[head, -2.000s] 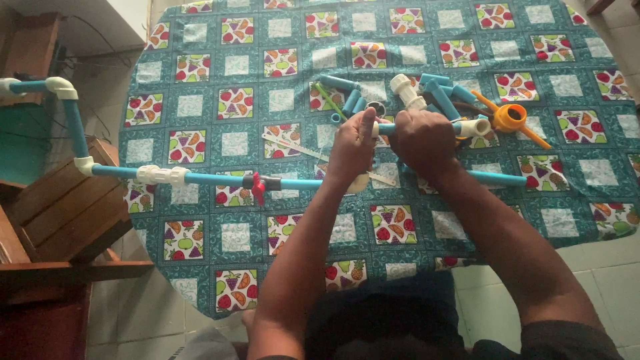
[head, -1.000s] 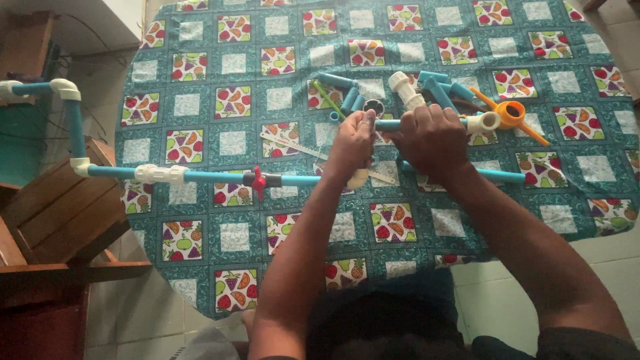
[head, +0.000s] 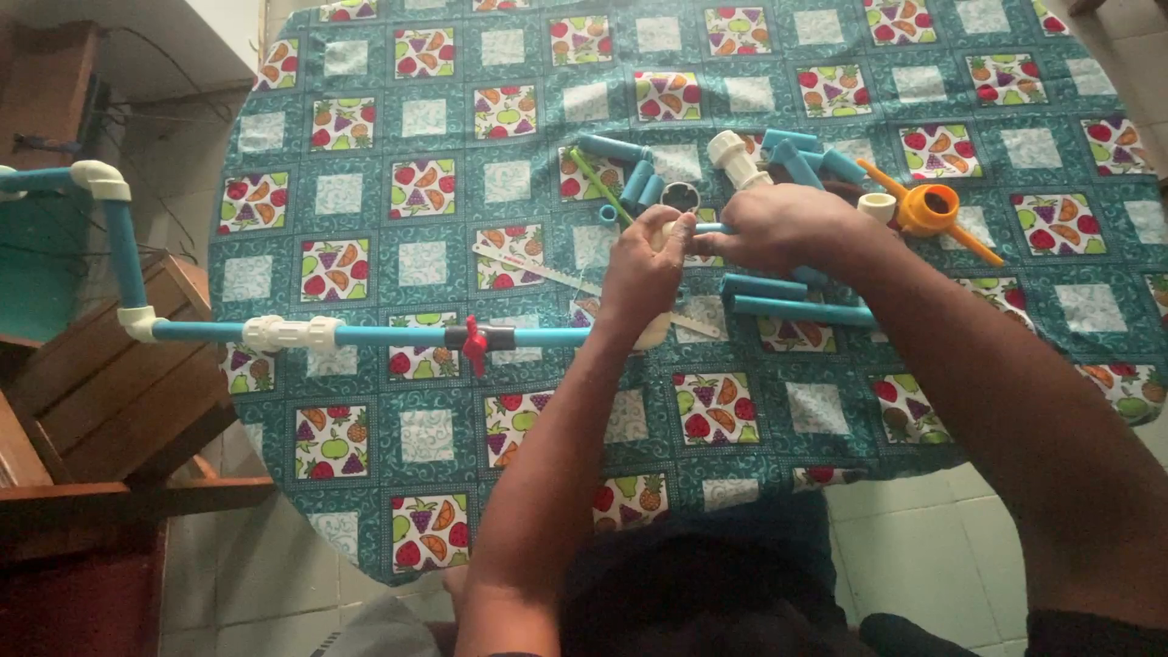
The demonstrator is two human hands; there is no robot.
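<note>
My left hand [head: 650, 265] is closed around a cream pipe fitting [head: 662, 237] above the table. From that fitting a short blue pipe [head: 711, 228] runs right into my right hand [head: 789, 228], which grips it; its far end is hidden. Left of my hands lies a blue pipe run [head: 392, 336] with a black valve with a red handle [head: 474, 339], a white union [head: 292, 334] and cream elbows [head: 139, 324]. Its right-hand elbow [head: 653, 330] lies beside my left wrist. A hacksaw blade [head: 538, 269] passes under my left hand.
Short blue pipe pieces [head: 613, 149], a green stick [head: 598, 185], a white union fitting [head: 737, 160], a cream fitting [head: 876, 207] and an orange tool with two handles [head: 929, 210] lie beyond my hands. Longer blue pipes [head: 803, 310] lie nearer me. A wooden chair [head: 119, 365] stands left.
My right hand has shifted a little, and more of the short blue pipe shows between my hands than a second ago. My left hand keeps its hold in nearly the same place.
</note>
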